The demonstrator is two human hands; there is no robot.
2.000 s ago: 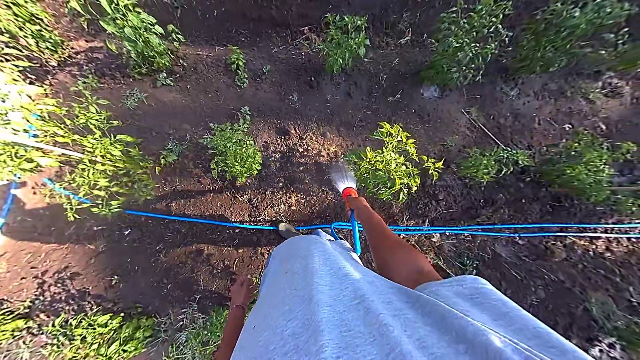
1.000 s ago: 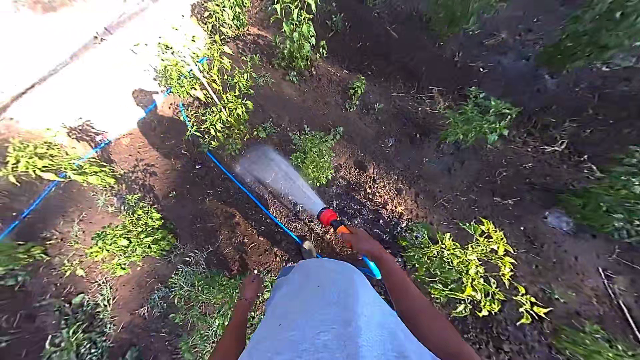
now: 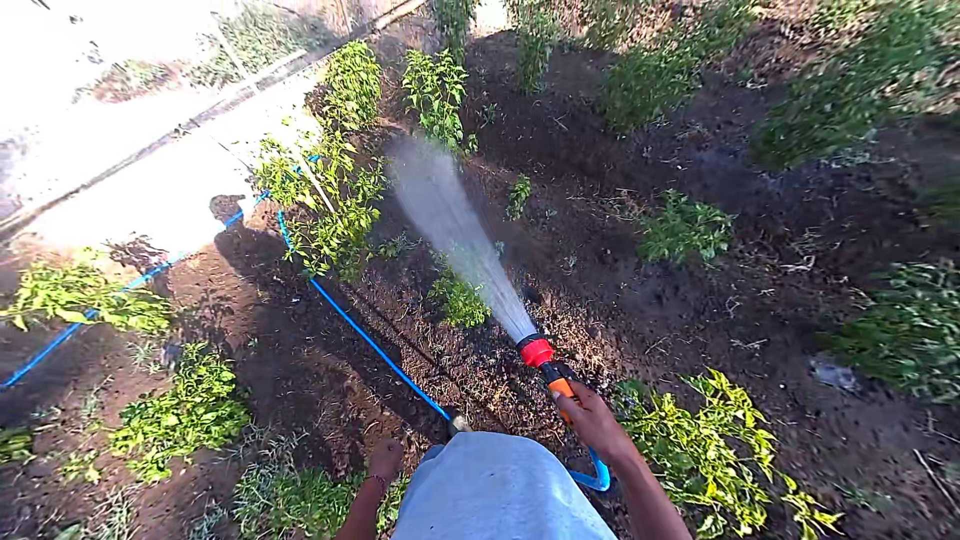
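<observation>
My right hand [image 3: 592, 421] is closed around the orange and black grip of a hose spray nozzle [image 3: 537, 351] with a red head. A wide cone of water [image 3: 469, 240] sprays from it up and to the left, over a small green plant [image 3: 459, 298] and toward leafy plants beyond. A blue hose [image 3: 600, 477] bends below the nozzle, beside my right forearm. My left hand [image 3: 387, 459] hangs low on the left of my light shirt, near a low green plant; its fingers look curled, but whether it holds anything is unclear.
Another stretch of blue hose [image 3: 367, 341] runs over the soil to the left. Leafy plants [image 3: 184, 409] stand at left, and a yellow-green plant [image 3: 712, 442] grows beside my right arm. A pale stick [image 3: 319, 184] leans among plants. A long edging [image 3: 161, 146] borders bright ground at upper left.
The view has turned toward the bright ground on the left. The nozzle, close over a yellow-green plant two seconds ago, now sprays up and left across a small plant, still in my right hand.
</observation>
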